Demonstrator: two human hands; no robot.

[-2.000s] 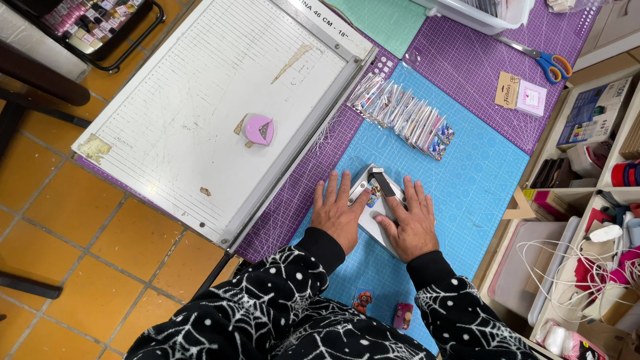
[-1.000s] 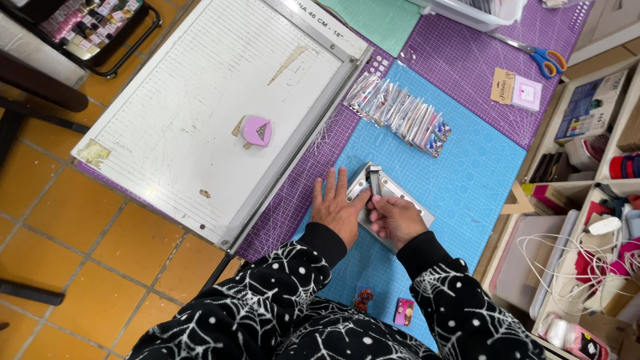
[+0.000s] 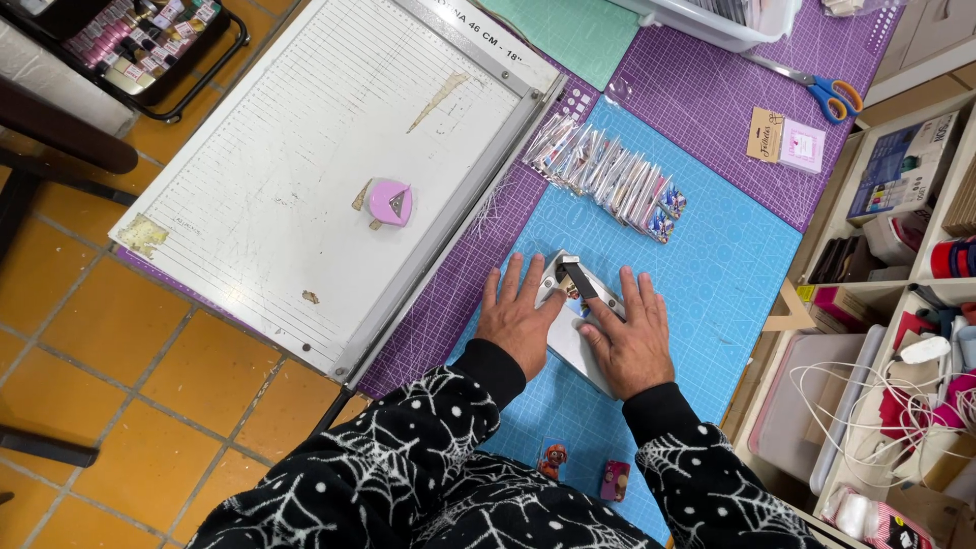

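A small white tabletop device with a black lever [image 3: 581, 280] lies on the blue cutting mat [image 3: 709, 305]. A small printed picture piece [image 3: 577, 306] shows under the lever. My left hand [image 3: 518, 320] rests at the device's left side, fingers spread, its thumb at the picture piece. My right hand [image 3: 633, 335] lies over the right side, its index fingertip at the lever's end and the other fingers spread. Beyond the hands is a row of clear-wrapped printed pieces [image 3: 610, 179]. Near my body lie a printed character piece [image 3: 553, 460] and a stack of small printed cards [image 3: 614, 480].
To the left, a large white paper trimmer [image 3: 305, 191] holds a pink punch [image 3: 390, 203]. Scissors [image 3: 831, 95], a tagged packet [image 3: 801, 145] and a white plastic bin [image 3: 724, 23] are at the far right. Shelves with tangled white cables [image 3: 846, 381] stand right of the table.
My right hand has let go of the lever it gripped a second ago, and its fingers are now spread over the device's right side. My left hand stays beside the device.
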